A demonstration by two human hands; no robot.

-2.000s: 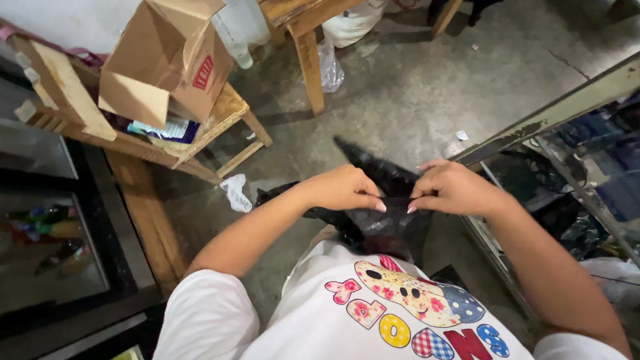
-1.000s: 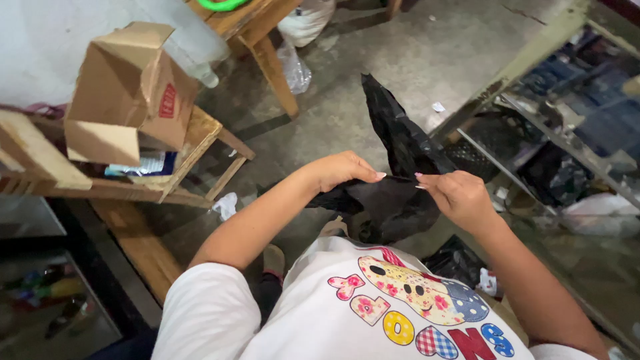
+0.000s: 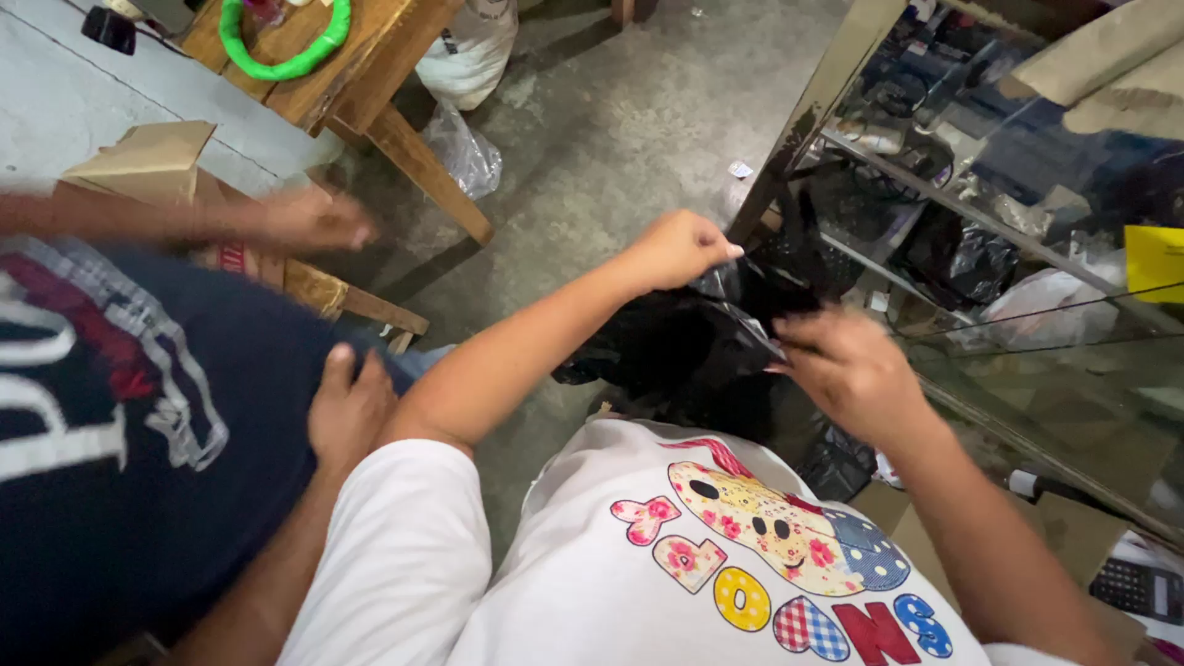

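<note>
A black plastic bag [image 3: 684, 342] hangs in front of my white printed shirt, its upper edge spread between my hands. My left hand [image 3: 680, 252] pinches one part of that edge between thumb and fingertips. Lower and to the right, my right hand [image 3: 842, 365] is at the other side of the edge, thumb and fingers on the plastic; it is somewhat blurred. The bag's inside is dark, and I cannot tell whether anything lies in it.
At the left stands another person in a dark shirt [image 3: 222, 388], one arm blurred over a cardboard box [image 3: 148, 166]. A wooden table [image 3: 370, 65] holds a green ring [image 3: 277, 72]. A glass display case [image 3: 971, 203] stands at the right. A calculator [image 3: 1142, 587] lies at lower right.
Another person has come into view at the left, partly covering the cardboard box. My hands, close together on the bag's edge before, are now farther apart with the edge spread between them.
</note>
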